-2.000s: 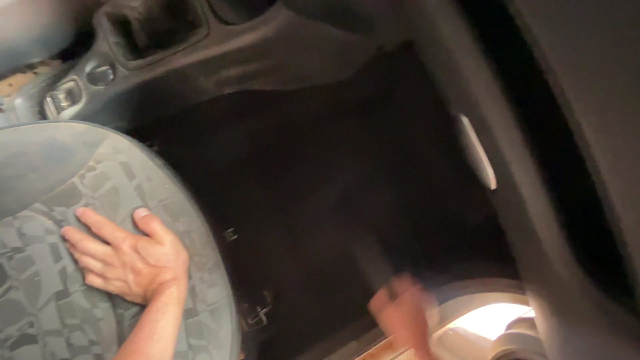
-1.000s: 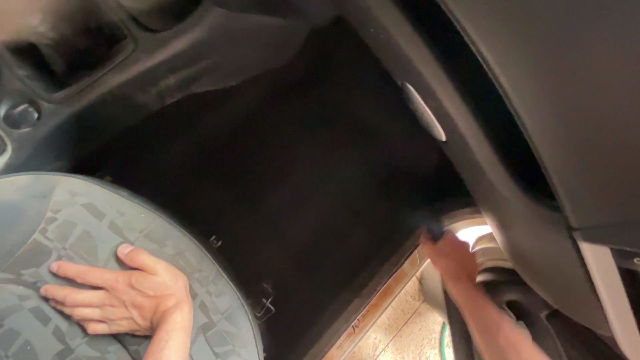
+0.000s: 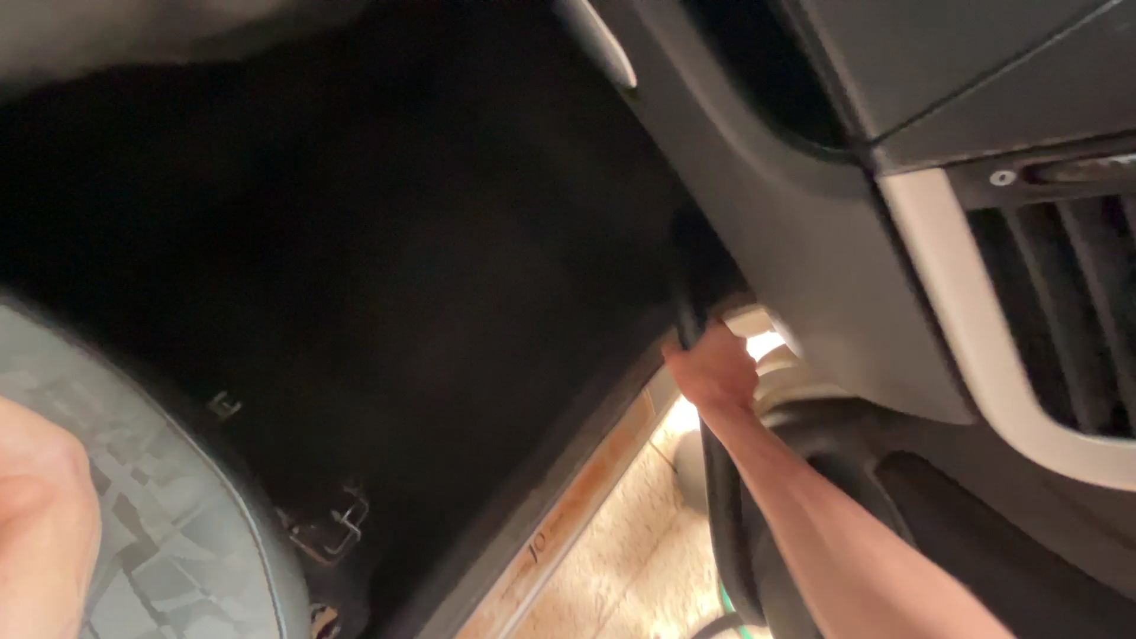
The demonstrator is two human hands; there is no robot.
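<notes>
My right hand (image 3: 714, 368) is closed around a dark, blurred handle-like object (image 3: 688, 324) at the front end of the door sill, beside the dark footwell floor (image 3: 399, 248). What the object is, I cannot tell. At the left edge, my left hand (image 3: 40, 497) is cut off by the frame and rests on the patterned fabric car seat (image 3: 169, 515); its fingers are out of view.
A worn door sill (image 3: 577, 488) runs diagonally, with tiled ground (image 3: 621, 559) beyond it. Metal brackets (image 3: 342, 528) stick out by the seat. The grey dashboard (image 3: 799, 240) and an air vent (image 3: 1074, 311) fill the right side, above an open car door (image 3: 834, 444).
My right hand has moved forward along the sill toward the dashboard's lower corner. The left hand stays on the seat. The view has swung to the right.
</notes>
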